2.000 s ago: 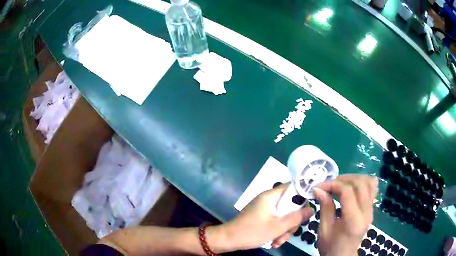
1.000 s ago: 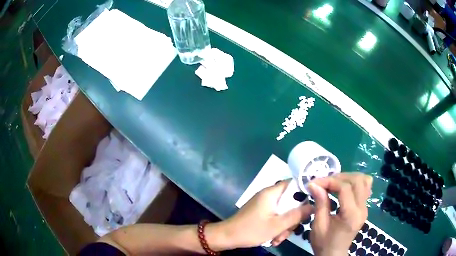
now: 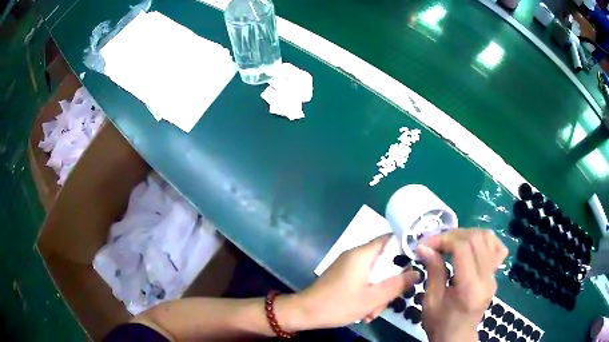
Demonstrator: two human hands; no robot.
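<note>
A white fan body with a spoked round opening is held above the table, its opening facing right and toward me. My left hand is closed around its handle. My right hand has thumb and fingertips pinched at the lower rim of the opening; whether they hold a small part cannot be seen. Beneath the hands lies a white sheet with rows of black pads, partly hidden by the hands. A loose pile of small white parts lies beyond the fan body.
Black round caps lie at right. A clear bottle stands beside a crumpled white wad. White bags are stacked at left. An open carton with white bundles stands beside the table edge, another behind it.
The fan body has tilted slightly while my right fingers stay at its rim. A white object has appeared at the far right edge on the green surface.
</note>
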